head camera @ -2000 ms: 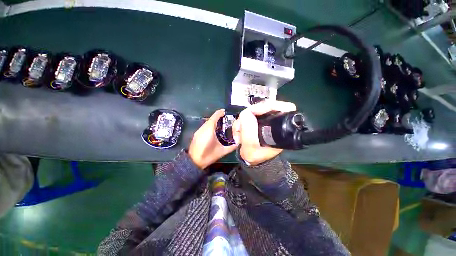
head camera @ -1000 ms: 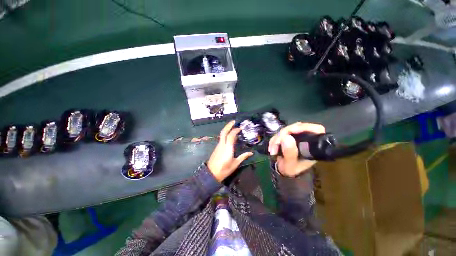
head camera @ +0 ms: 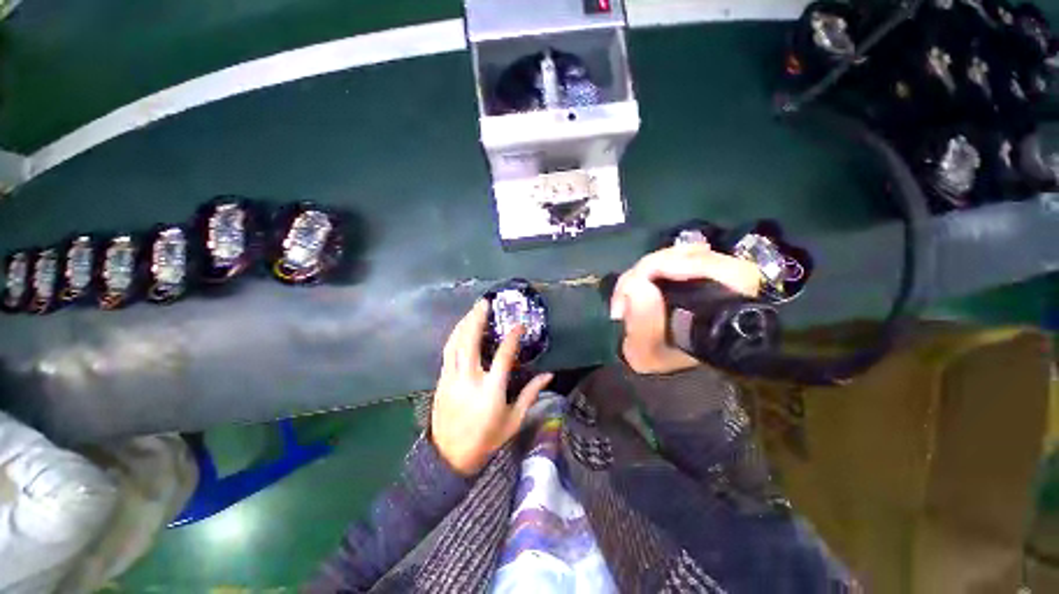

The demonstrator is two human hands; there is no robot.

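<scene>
My left hand [head camera: 474, 400] has its fingers on the top and left side of a round black unit [head camera: 517, 319] on the bench, with a pale circuit board in its middle. The thumb is low, apart from the board. My right hand [head camera: 660, 304] is closed round a thick black electric screwdriver [head camera: 732, 333], right of this unit and clear of it. The tool's tip is not visible. Two more black units, one partly hidden [head camera: 691, 237] and one with wires showing [head camera: 769, 260], lie just beyond my right hand.
A pale grey screw feeder [head camera: 523, 145] stands ahead. Several black units [head camera: 168, 260] form a row at left; more lie heaped [head camera: 955, 163] at far right. The black cable [head camera: 912, 255] loops at right. A cardboard carton [head camera: 906, 464] is below right, a person's pale sleeve [head camera: 52, 499] lower left.
The view has shifted. My left hand, beside a unit a second ago, now touches one left of the feeder's front. The lone unit before the left row no longer shows there. The screwdriver stays in my right hand.
</scene>
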